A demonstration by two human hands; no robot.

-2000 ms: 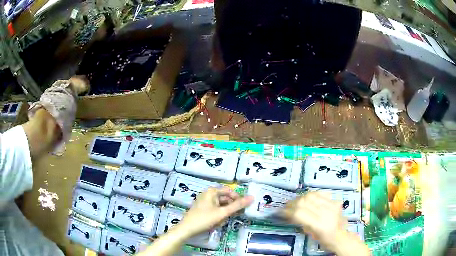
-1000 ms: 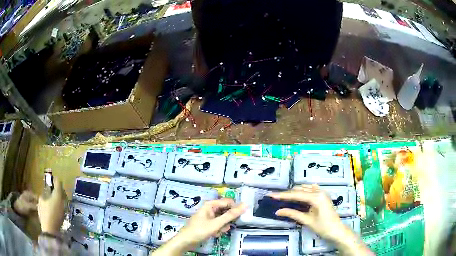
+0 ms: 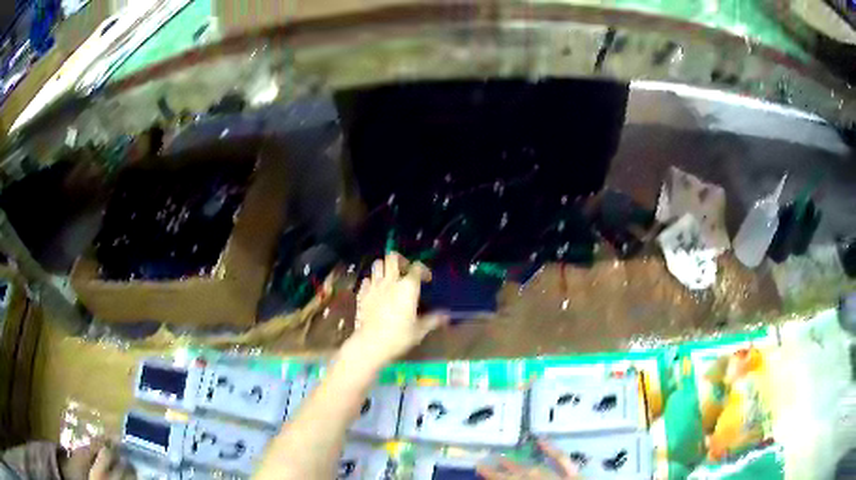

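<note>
My left hand (image 3: 387, 305) reaches over the front of the loose panel pile, fingers and thumb apart, beside a dark blue solar panel (image 3: 465, 292). Its thumb is at the panel's edge; no panel shows clearly in its grip. My right hand (image 3: 537, 465) is low in the picture, blurred and cut off by the bottom edge, over a grey housing with a dark panel (image 3: 454, 471) in its face. Grey housings with black marks, such as one at the centre (image 3: 462, 414) and one at the right (image 3: 584, 403), lie in rows. My left forearm covers part of the rows.
A cardboard box (image 3: 164, 302) of dark panels stands at left. A large black shape (image 3: 483, 131) is behind the pile. A stained paper (image 3: 690, 251), a clear squeeze bottle (image 3: 758, 230) and dark bottles (image 3: 796, 230) stand at right. Another person's hand (image 3: 99, 464) is at lower left.
My left hand has moved from the centre housing forward to the pile. My right hand, earlier holding a dark panel over that housing, is lower in view. The view has tilted up.
</note>
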